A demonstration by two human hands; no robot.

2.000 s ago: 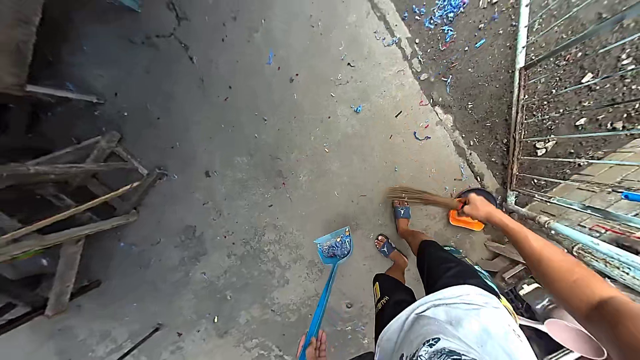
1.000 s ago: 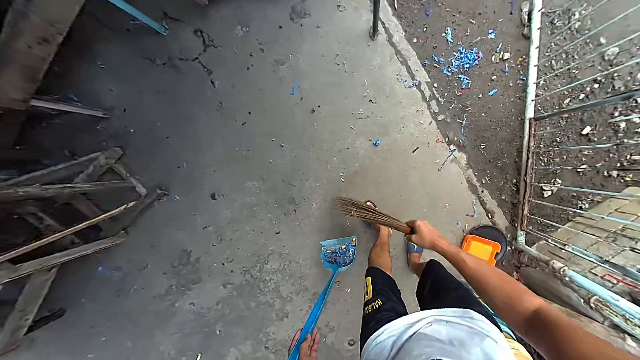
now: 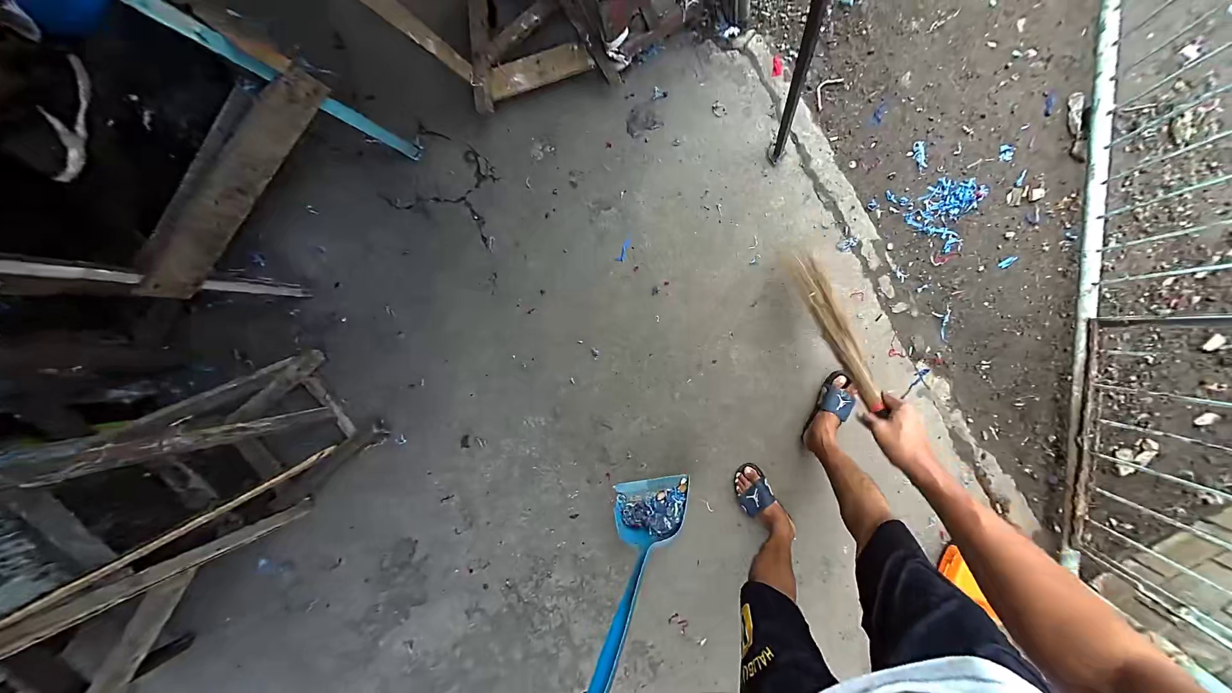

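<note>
My right hand [image 3: 900,433] grips the red-banded handle end of a straw hand broom [image 3: 833,327], whose bristles fan out up and left over the concrete floor. A blue long-handled dustpan [image 3: 640,525] lies left of my feet, with shredded blue strips and dirt in its pan. Its handle runs down out of the bottom edge; my left hand is outside the view. Blue scraps and small litter are scattered on the floor, and a heap of blue strips [image 3: 948,207] lies on the soil beyond the concrete edge.
Wooden frames [image 3: 192,443] stand along the left, with a plank trestle [image 3: 236,183] above them. A dark metal post [image 3: 801,82] rises near the concrete edge [image 3: 881,260]. A metal fence [image 3: 1092,192] borders the right. An orange object [image 3: 965,582] is partly hidden beside my leg.
My right hand has swung the broom so its bristles point more up and away, no longer leftward. My left hand, seen earlier on the dustpan handle, has left the view. The view has shifted.
</note>
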